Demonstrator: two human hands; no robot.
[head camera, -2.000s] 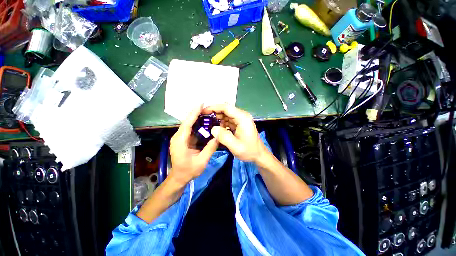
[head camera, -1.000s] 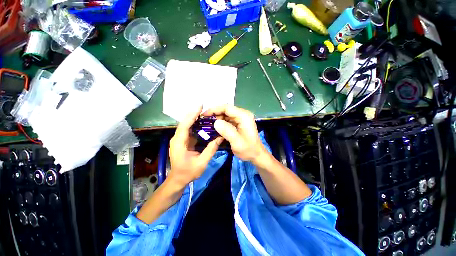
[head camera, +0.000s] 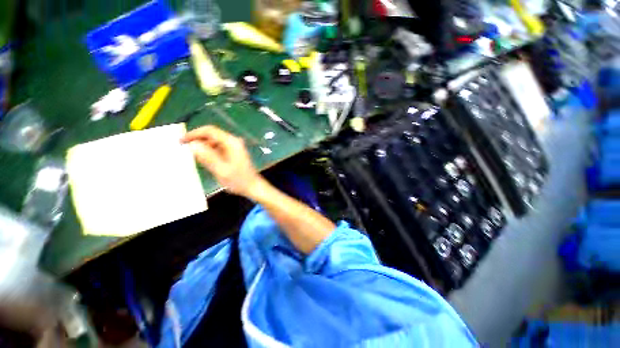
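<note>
The white sheet (head camera: 136, 183) lies at the bench's front edge. My right hand (head camera: 221, 160) is at its upper right corner, with curled fingertips touching or just over the sheet's edge. Blur hides whether they pinch it. No round display module shows in this hand. My left hand cannot be made out; only a blurred, skin-toned patch shows at the lower left edge of the picture, and I cannot tell if it is the hand.
Behind the sheet are a yellow-handled screwdriver (head camera: 150, 107), a blue parts bin (head camera: 139, 44), a yellow cone bottle (head camera: 206, 68) and round black units (head camera: 249, 80). A clear bag (head camera: 46, 187) lies left. Black parts trays (head camera: 421, 197) stand to the right of the bench.
The view has swung to the right and blurred. My hands have parted; my right hand has gone from the dark round module to the sheet's corner. The module is out of sight.
</note>
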